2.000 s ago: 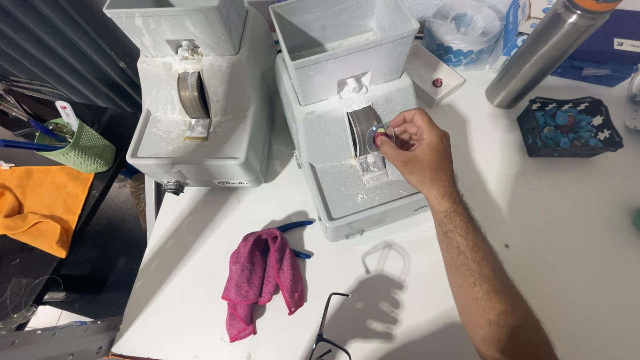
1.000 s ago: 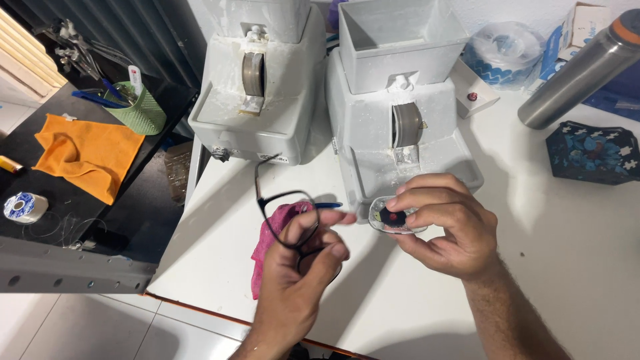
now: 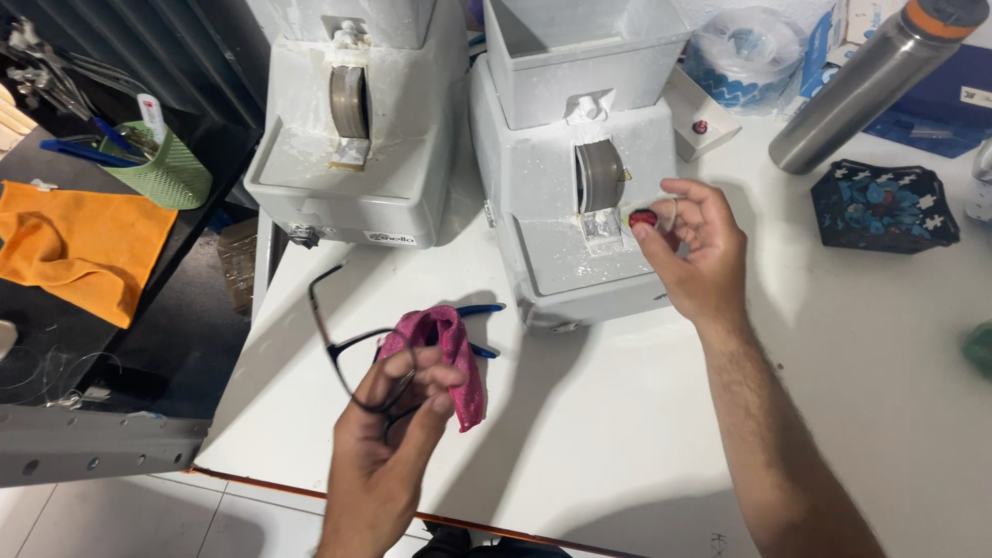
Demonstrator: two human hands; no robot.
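Note:
My left hand (image 3: 395, 426) grips the rim of dark-framed eyeglasses (image 3: 333, 349), one temple arm pointing up and away. Behind that hand a pink cloth (image 3: 467, 387) lies on the white table with blue handles (image 3: 480, 310) sticking out from under it. Between the thumb and fingers of my right hand (image 3: 697, 248) is a clear lens with a dark red piece (image 3: 642, 218) on it. The lens is close to the grinding wheel (image 3: 599, 177) of the right grey lens edger (image 3: 573, 267); whether they touch cannot be told.
Another grey edger (image 3: 349, 190) stands to the left. A steel bottle (image 3: 860, 89), a dark patterned box (image 3: 883, 208) and a white box (image 3: 709, 116) are at the right. Further left are an orange cloth (image 3: 85, 240) and a green pen basket (image 3: 174, 170). The table's front edge (image 3: 465, 521) runs below.
My left hand has come into view and picked up the eyeglasses, which lay on the table at first. My right hand moved the lens off the right edger's wheel, then back near it.

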